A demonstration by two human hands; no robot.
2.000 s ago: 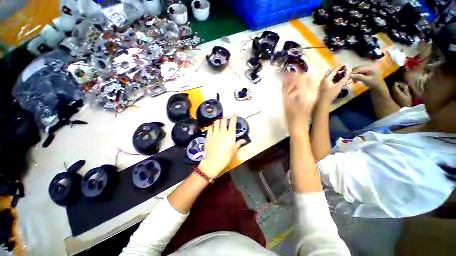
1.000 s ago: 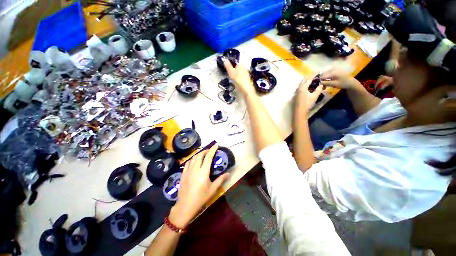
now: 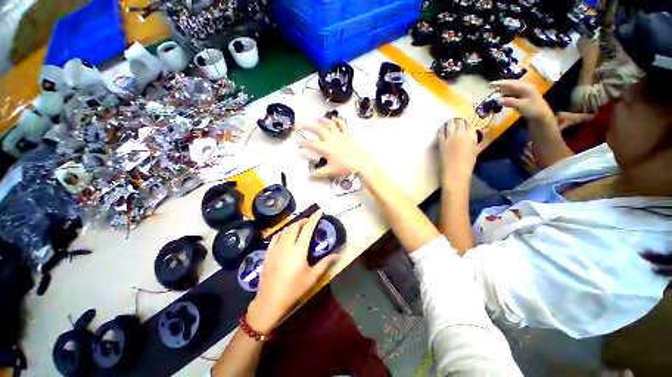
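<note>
My left hand [image 3: 287,265] lies flat over the black mat [image 3: 217,283], its fingers straight and its thumb apart, against the left side of a round black housing [image 3: 324,237] with a pale disc face. Another disc-faced housing [image 3: 251,271] is partly hidden under its wrist side. My right hand [image 3: 337,153] is spread low over small silver-and-black metal parts; one part [image 3: 317,163] shows beside its thumb, and no grip is visible. A flat silver part [image 3: 345,184] lies just below that hand.
Several black housings sit at left, such as one [image 3: 180,263] by the mat; more [image 3: 335,82] stand behind my right hand. A metal parts heap [image 3: 133,154], white cups [image 3: 243,51] and blue bins [image 3: 324,33] lie beyond. Another person's hands [image 3: 460,143] work at right.
My right hand has drawn back from the rear housings to the small metal parts, its fingers now spread. My left hand keeps its place by the housing. The neighbour's hands have moved apart.
</note>
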